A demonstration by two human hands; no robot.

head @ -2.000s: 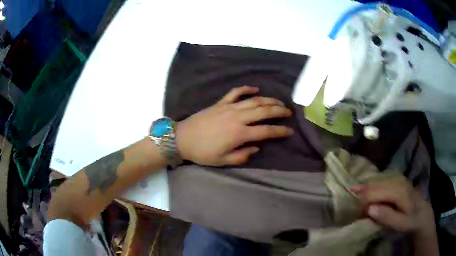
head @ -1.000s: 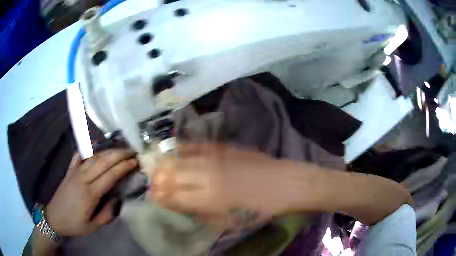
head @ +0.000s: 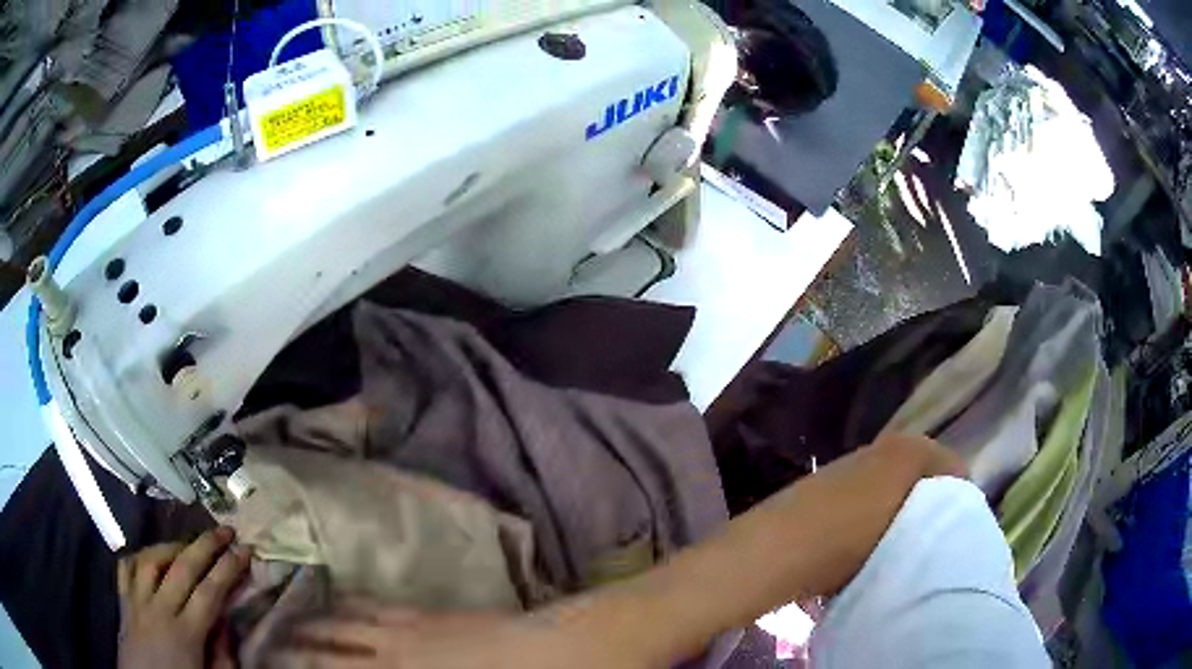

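Observation:
The white JUKI sewing machine stands over the cloth, its needle area at the lower left. A beige panel lies by the presser foot, over a taupe panel. A dark brown panel shows behind and at far left. My left hand is at the lower left, its fingertips on the cloth edge just in front of the foot. My right hand lies low on the taupe cloth, blurred and partly cut off by the bottom edge; its grip is unclear.
A blue tube runs along the machine head to a flat white end. A white box with a yellow label sits on top. Beige, green and grey cloths hang at the right. A white bundle lies beyond.
The view has swung right, showing more of the machine arm. My right hand has moved from beside the foot down over the taupe cloth. My left hand stays near the foot.

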